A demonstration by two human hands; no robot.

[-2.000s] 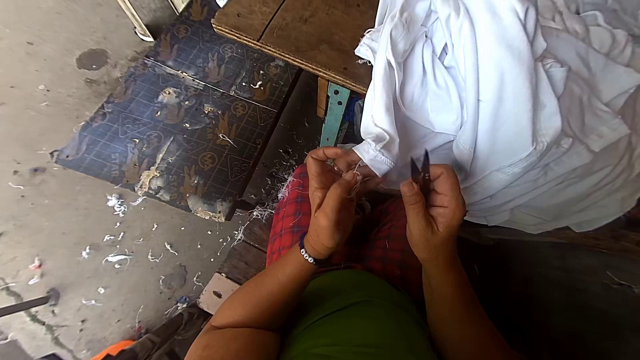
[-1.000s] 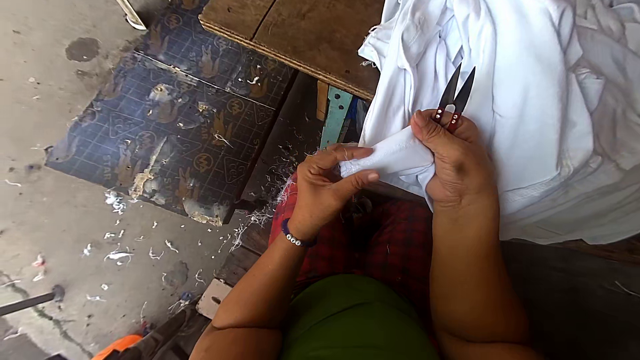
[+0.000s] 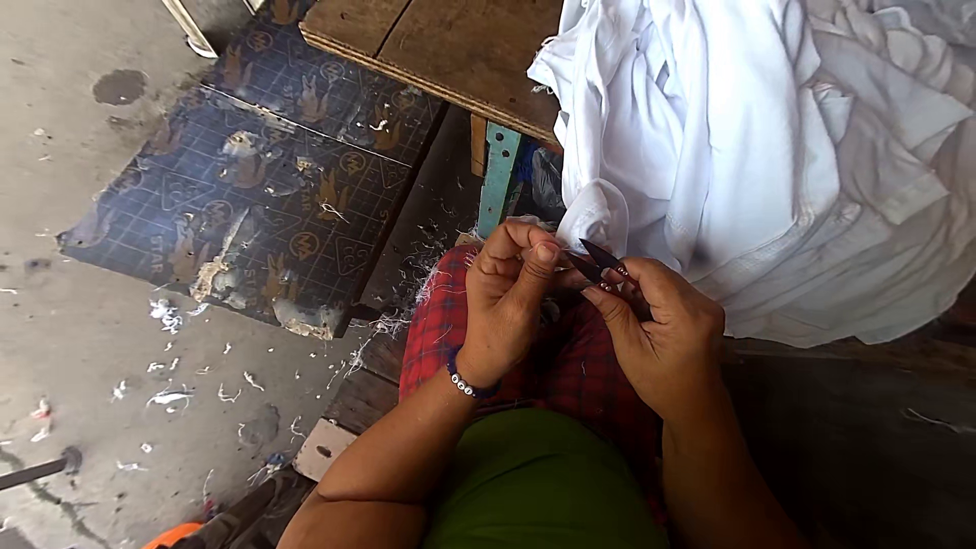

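Note:
Above my lap, my left hand [image 3: 507, 293] pinches a thread at the edge of a white cloth [image 3: 598, 217] between thumb and forefinger. From the right, my right hand [image 3: 663, 328] holds thread snips [image 3: 601, 267], their two dark pointed blades apart and aimed at the left fingertips. The held cloth hangs from a large heap of white garments [image 3: 747, 152] on the right. Part of the cloth's edge is hidden behind my fingers.
A wooden tabletop [image 3: 457, 57] stands ahead on a teal metal leg [image 3: 497, 179]. Dark printed boards [image 3: 252, 191] lie at the left. Thread scraps [image 3: 169, 396] are scattered on the concrete floor. A dark plank runs beneath the garments.
One second ago the snips pointed up over the heap while both hands held a white piece stretched between them. Now their blades are down by my left fingertips.

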